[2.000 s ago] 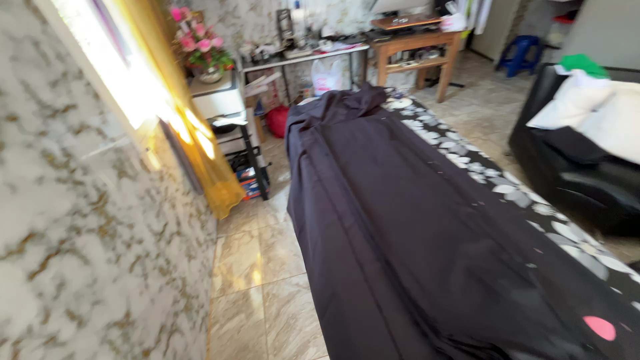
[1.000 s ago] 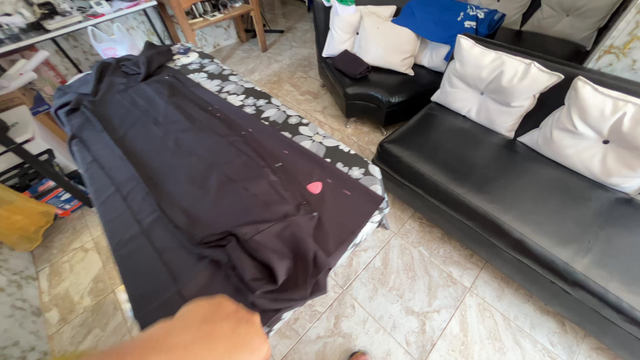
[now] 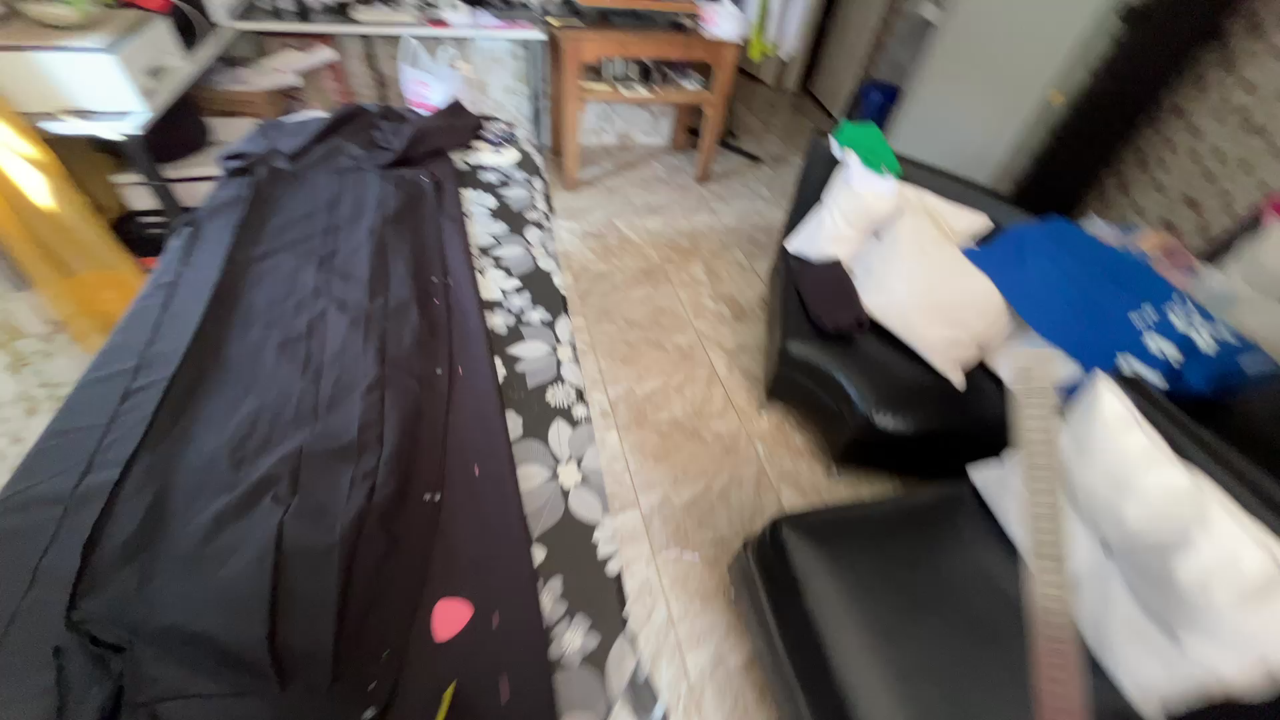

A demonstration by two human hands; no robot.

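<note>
Neither of my hands shows in the head view. Dark fabric (image 3: 320,400) lies spread in long folds over a table with a black-and-white floral cover (image 3: 565,470). On the fabric's right part rests a pink, rounded piece, perhaps tailor's chalk (image 3: 452,619). Small light marks or pins run along the fabric near its right edge. A thin yellow object (image 3: 446,700) is partly cut off at the bottom. At the right, a long, blurred ruler-like strip (image 3: 1045,540) rises in front of the sofa; whatever holds it is hidden below the frame.
A black sofa (image 3: 860,600) with white cushions (image 3: 1180,540) stands on the right, a blue cloth (image 3: 1090,290) on its far part. Tiled floor (image 3: 670,370) runs between sofa and table. Beyond are a wooden side table (image 3: 640,45) and a white desk (image 3: 380,28). A yellow curtain (image 3: 60,230) hangs left.
A hand seen at the bottom one second ago is out of view now. The long strip has come into view at the right. The view has swung right, then partly back.
</note>
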